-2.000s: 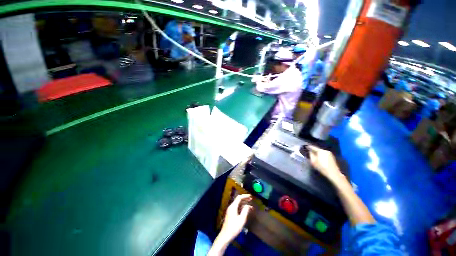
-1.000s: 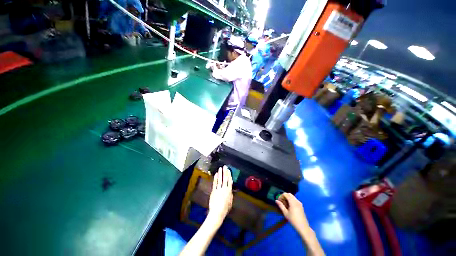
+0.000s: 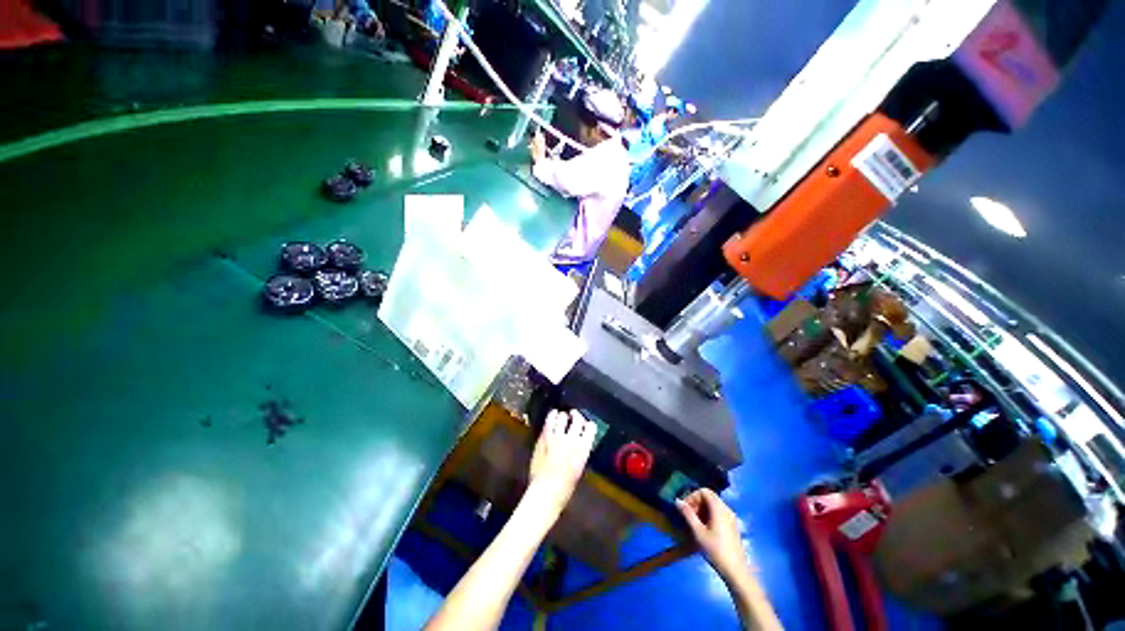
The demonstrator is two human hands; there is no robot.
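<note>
My left hand (image 3: 561,459) is bare and lies over the left end of the press front panel, covering the button there. My right hand (image 3: 716,528) is at the panel's right end, its fingers curled at the green button's place. The red emergency stop (image 3: 634,462) shows between my hands. The press base (image 3: 642,401) is dark. A small black round part (image 3: 669,351) sits on it under the silver horn (image 3: 706,318). The orange press head (image 3: 827,207) tilts above. Neither hand visibly holds a part.
An open white carton (image 3: 475,302) stands at the bench's right edge. Several black round housings (image 3: 290,292) and a small dark pile (image 3: 279,420) lie on the green bench (image 3: 148,358). A person in pink (image 3: 598,185) works beyond. A red pallet truck (image 3: 851,524) stands right.
My right hand has moved from the press base to the panel's right end, and my left hand onto its left end. The silver horn now appears lower, close to the black part. The view has shifted.
</note>
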